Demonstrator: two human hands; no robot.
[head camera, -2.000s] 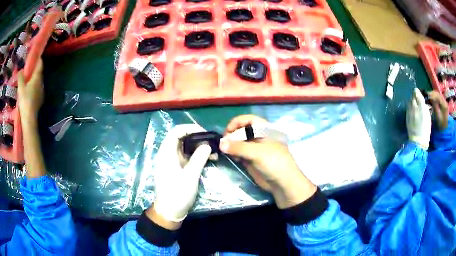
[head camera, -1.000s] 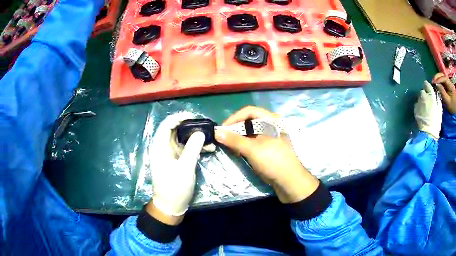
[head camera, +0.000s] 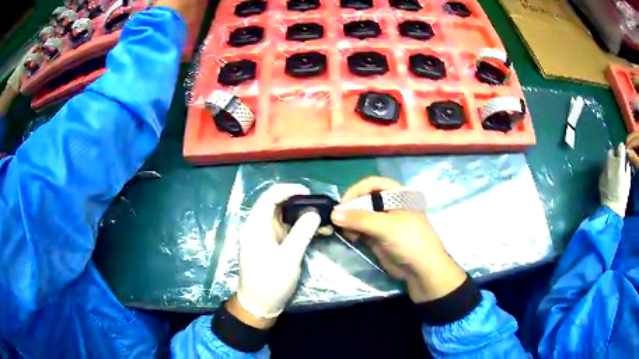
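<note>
My left hand (head camera: 277, 256), in a white glove, holds a black watch body (head camera: 298, 207) over the bench, thumb on its near face. My right hand (head camera: 396, 231), bare, pinches a pale perforated watch strap (head camera: 404, 200) with a black part. The strap's near end is at the right edge of the watch body; my fingertips hide whether it is joined. The pink-red foam tray (head camera: 361, 149) lies just beyond my hands, holding black watch bodies and several banded watches in its pockets. One front-row pocket is empty.
Clear film (head camera: 483, 210) covers a white sheet at right. A person's blue sleeve (head camera: 105, 147) reaches across the left side toward another foam tray (head camera: 70, 70). Another person's gloved hand (head camera: 615, 182) is at right, near a loose strap (head camera: 574, 120). Cardboard (head camera: 560, 42) lies behind.
The left neighbour's arm has come in across the bench and a tray there has shifted away. My hands still hold the watch body and strap; the strap shows more than at first.
</note>
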